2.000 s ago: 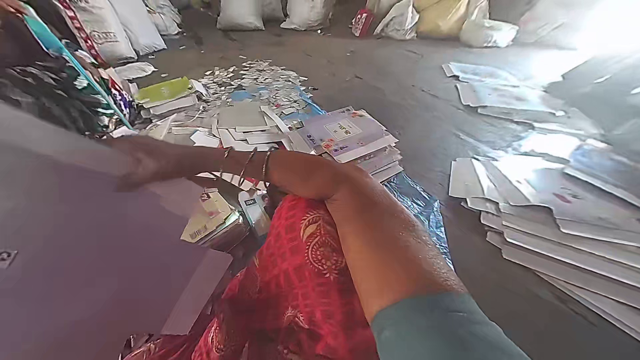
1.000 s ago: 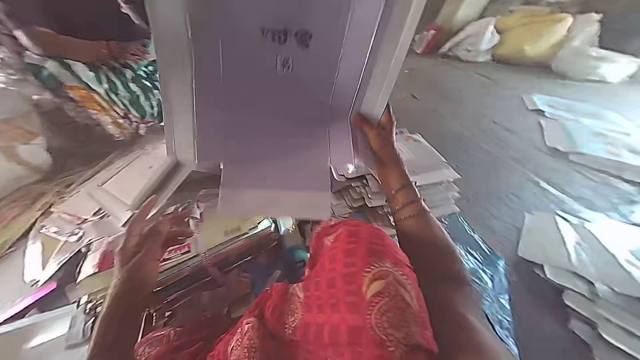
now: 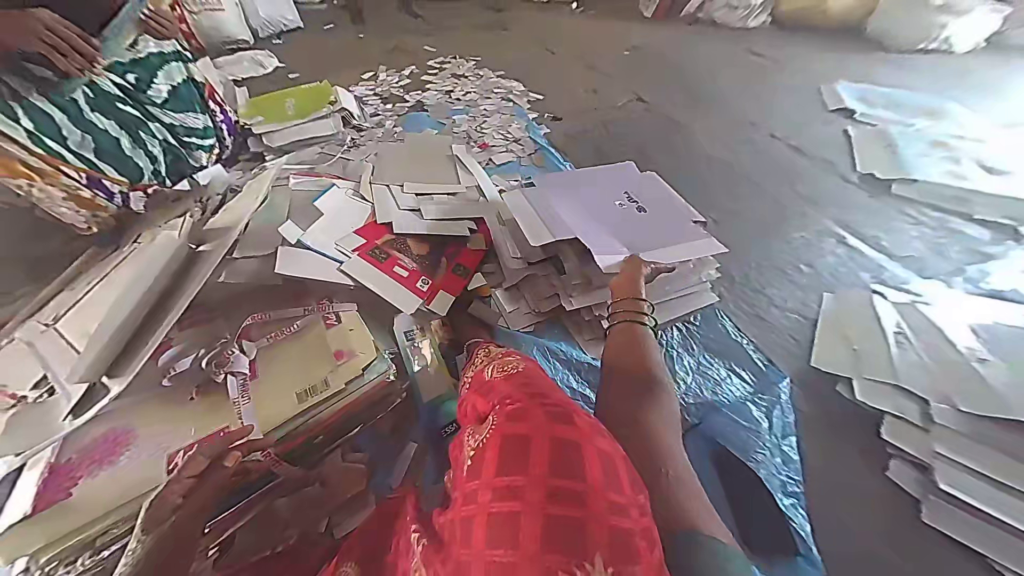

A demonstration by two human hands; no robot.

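Observation:
My right hand [image 3: 636, 276] is at the near edge of a lilac flattened cardboard box [image 3: 616, 210], which lies on top of a stack of flat card pieces [image 3: 672, 296]. Its fingers reach the sheet's edge; whether they still grip it cannot be told. My left hand [image 3: 200, 472], fingers apart, is over the near edge of a pile of printed card sheets [image 3: 120, 408] and beside a printed ribbon tape [image 3: 276, 324] lying tangled on that pile. A red printed card box [image 3: 420, 260] lies among loose white card pieces between the two piles.
Blue plastic sheeting [image 3: 740, 376] lies under the right stack. Small paper scraps [image 3: 472, 88] are scattered ahead. More flat card stacks [image 3: 952, 432] stand on the floor at the right. A person in a patterned green garment [image 3: 120, 112] sits at upper left; sacks [image 3: 932, 24] line the back.
The lilac box, held up before me a second ago, now lies flat on the stack at the right. My left hand is lower, at the near edge of the left pile.

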